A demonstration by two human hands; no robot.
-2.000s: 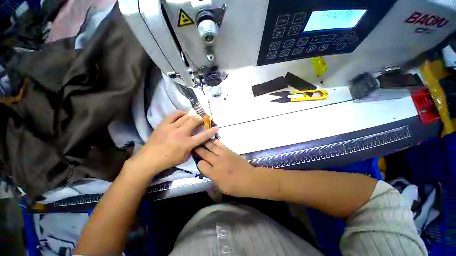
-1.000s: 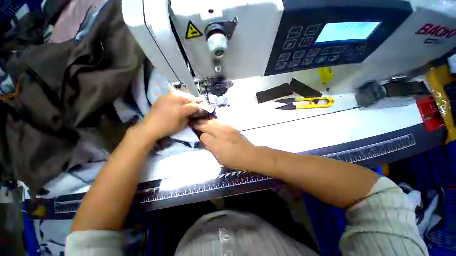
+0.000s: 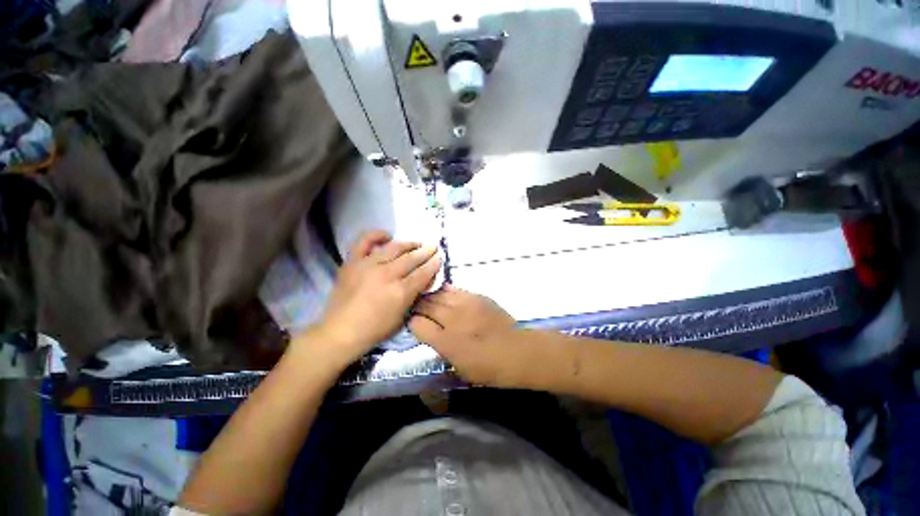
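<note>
A pale garment body with darker stripes lies left of the needle, with its dark edge running towards the presser foot. My left hand lies flat on the pale fabric, fingertips at the dark edge just in front of the foot. My right hand is beside it, nearer the table's front, with its fingers at the same edge and a thin dark piece under them. A bulky brown fabric panel lies at the left. The white sewing machine stands behind.
Yellow thread snips and dark fabric strips lie right of the needle. A dark grey block and a red item are at the table's right end. A ruler tape runs along the front edge. A blue crate is below left.
Both hands went up towards the needle, then came back towards the table's front with the fabric edge. The orange spot near the fingertips no longer shows. The view has shifted slightly.
</note>
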